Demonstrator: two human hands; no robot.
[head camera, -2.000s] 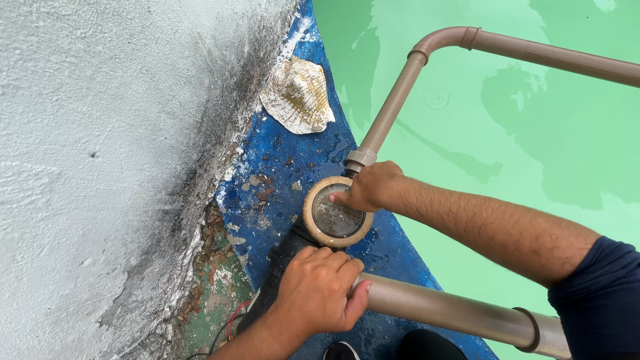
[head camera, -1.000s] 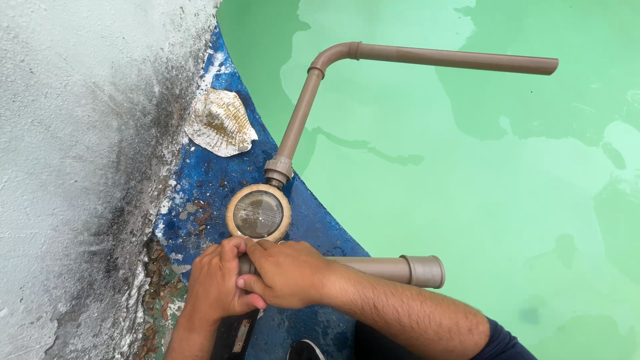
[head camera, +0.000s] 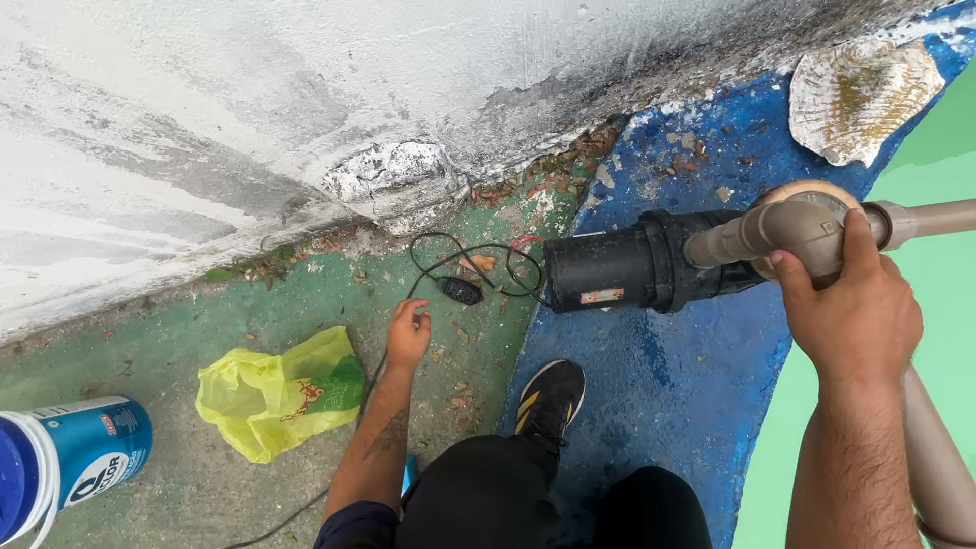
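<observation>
A black pump (head camera: 610, 267) with a cylindrical motor lies on the blue painted ledge. From its top rises a brown plastic pipe elbow (head camera: 808, 229), which my right hand (head camera: 854, 305) grips. The elbow partly covers the pump's round strainer lid (head camera: 812, 189). Beyond it a brown pipe (head camera: 945, 217) runs off to the right over the green water. My left hand (head camera: 410, 332) is off the pump, over the green floor with its fingers curled loosely and nothing seen in it. Just past its fingertips lies a black socket outlet (head camera: 460, 290) on a looped black cable (head camera: 431, 267).
A yellow-green plastic bag (head camera: 282, 396) lies on the floor left of my left arm. At the far left is a blue bucket (head camera: 107, 442). A large shell (head camera: 862, 99) sits by the rough white wall (head camera: 229, 114). The ledge drops to water (head camera: 793, 427) on the right.
My hands were together at the pipe by the pump; now they are apart, the left over the floor near the socket. The view has swung left, onto the floor.
</observation>
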